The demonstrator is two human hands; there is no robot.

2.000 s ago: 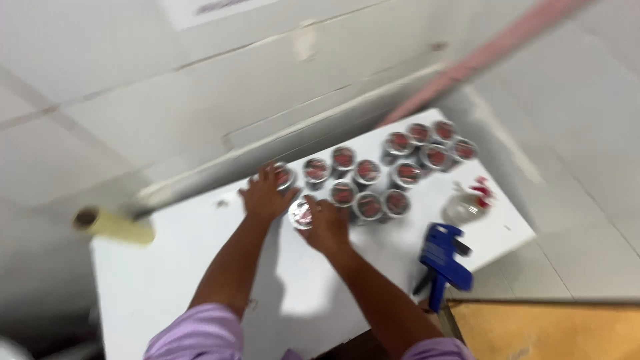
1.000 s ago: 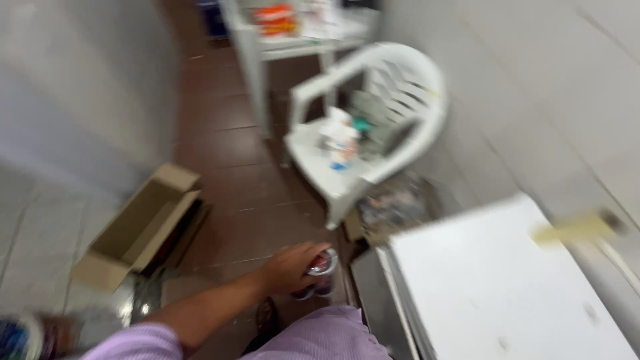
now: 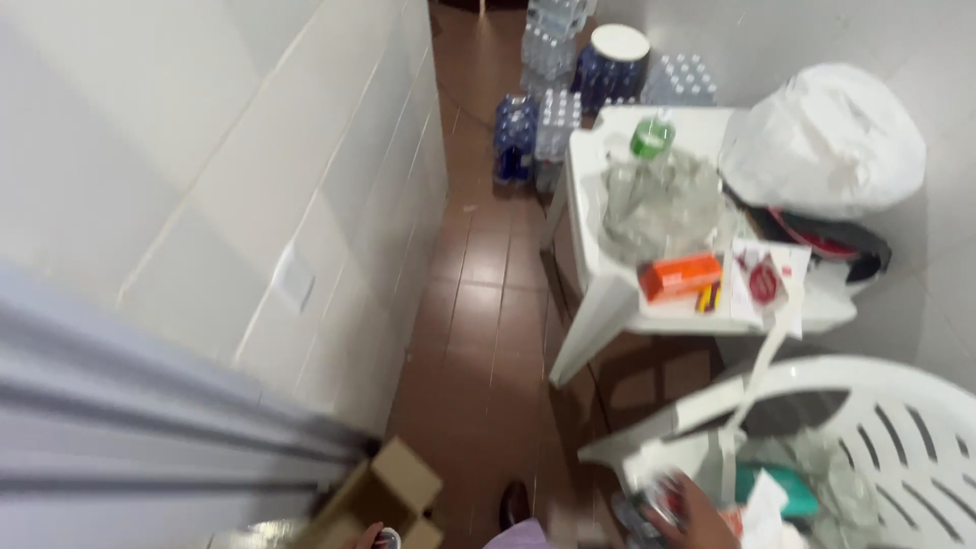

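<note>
At the bottom edge, left of centre, my left hand (image 3: 367,536) is partly in view, its fingers closed on a small round container (image 3: 387,539) with a pale rim. My right hand (image 3: 695,512) is at the lower right, in front of the white plastic chair (image 3: 900,381). It grips a blurred clear container (image 3: 662,497) with red on it. An open cardboard box (image 3: 408,476) stands on the floor just beyond my left hand.
A white plastic table (image 3: 583,229) holds plastic wrap (image 3: 656,202), an orange box (image 3: 680,276), a green tape roll (image 3: 652,137) and a white bag (image 3: 827,145). Bottle packs (image 3: 560,126) stand on the floor beyond. A tiled wall (image 3: 335,191) runs along the left.
The view has swung away from the white tabletop with its rows of round containers, past the chair, to the passage. Both hands now show; one second ago only one was visible, holding containers.
</note>
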